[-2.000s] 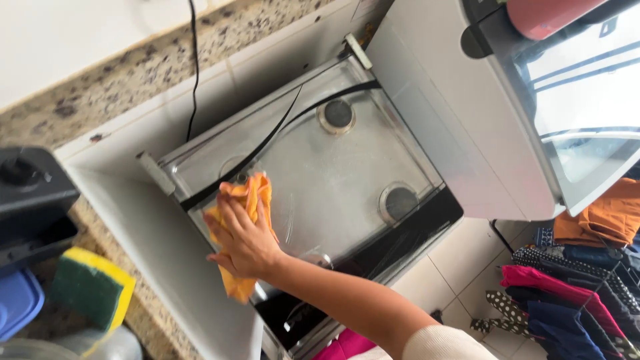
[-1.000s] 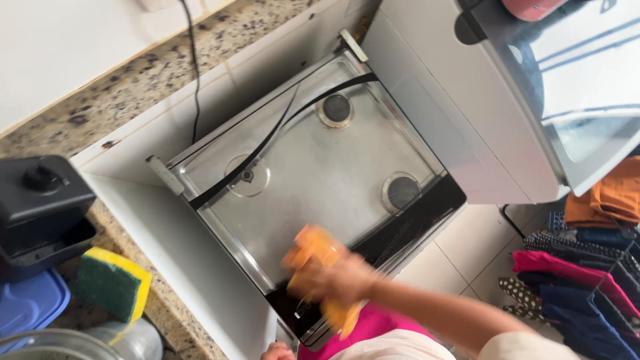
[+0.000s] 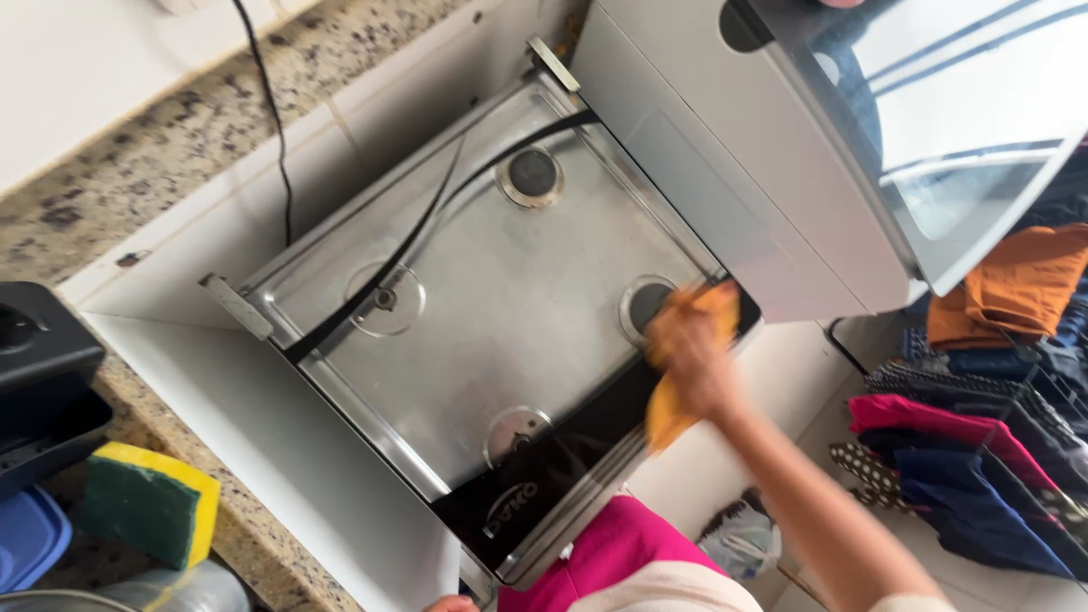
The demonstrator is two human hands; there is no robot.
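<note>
My right hand [image 3: 693, 357], slightly blurred, is closed on an orange cloth [image 3: 667, 418] at the right front corner of a Dako gas stove. The cloth lies against the black front panel [image 3: 552, 459], close to the front right burner. The steel cooktop [image 3: 501, 297] has no grates; two burners carry dark caps [image 3: 534, 172], while the two on the left show bare bases [image 3: 387, 299]. A black strip [image 3: 408, 242] runs over the rear of the cooktop. Only a bit of my left hand [image 3: 452, 603] shows at the bottom edge; what its fingers do is hidden.
A granite counter [image 3: 161, 110] runs behind and left of the stove, with a yellow-green sponge [image 3: 149, 501] and a blue plastic lid [image 3: 30, 535] at lower left. A white washing machine [image 3: 748, 170] stands on the right. Clothes [image 3: 977, 476] hang beyond it; a plastic bag [image 3: 744, 544] is below.
My right hand has moved with the orange cloth from the stove's left side, past the front, to its right front corner. A bit of my left hand has come into view at the bottom.
</note>
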